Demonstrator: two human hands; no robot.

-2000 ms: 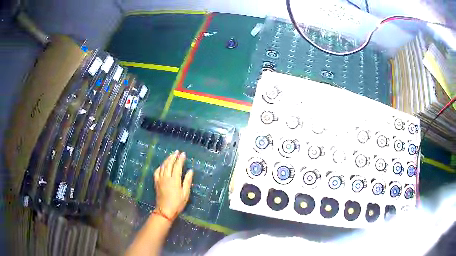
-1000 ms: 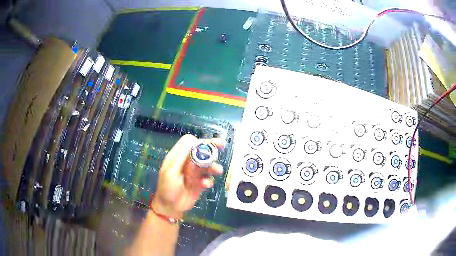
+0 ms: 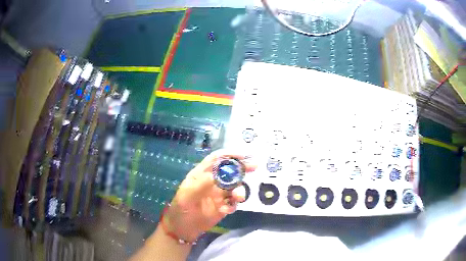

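Note:
My left hand [image 3: 200, 196] holds a small round loudspeaker [image 3: 228, 173] between thumb and fingers, its dark glossy bluish face up. It is held over the left edge of the white holed board [image 3: 306, 109]. Silver ringed parts sit in the board's rows. Flat black discs with pale centres [image 3: 297, 196] line its near row, and my hand partly hides the leftmost one. The clear blister tray [image 3: 168, 163] lies left of the board, with a row of black parts [image 3: 161, 132] along its far side. My right hand is not in view; only a blurred white sleeve shows at the lower right.
Stacked filled trays [image 3: 56, 153] stand at the left beside brown cardboard [image 3: 33, 102]. Another clear tray [image 3: 306, 46] lies behind the board. A cable [image 3: 317, 33] loops at the far edge. Stacked holed sheets [image 3: 409, 58] and a yellow slip [image 3: 437, 53] are at the right.
My left hand went from the blister tray, picked up a loudspeaker, and moved right to the board's edge. The view has shifted, and the picture is more blurred.

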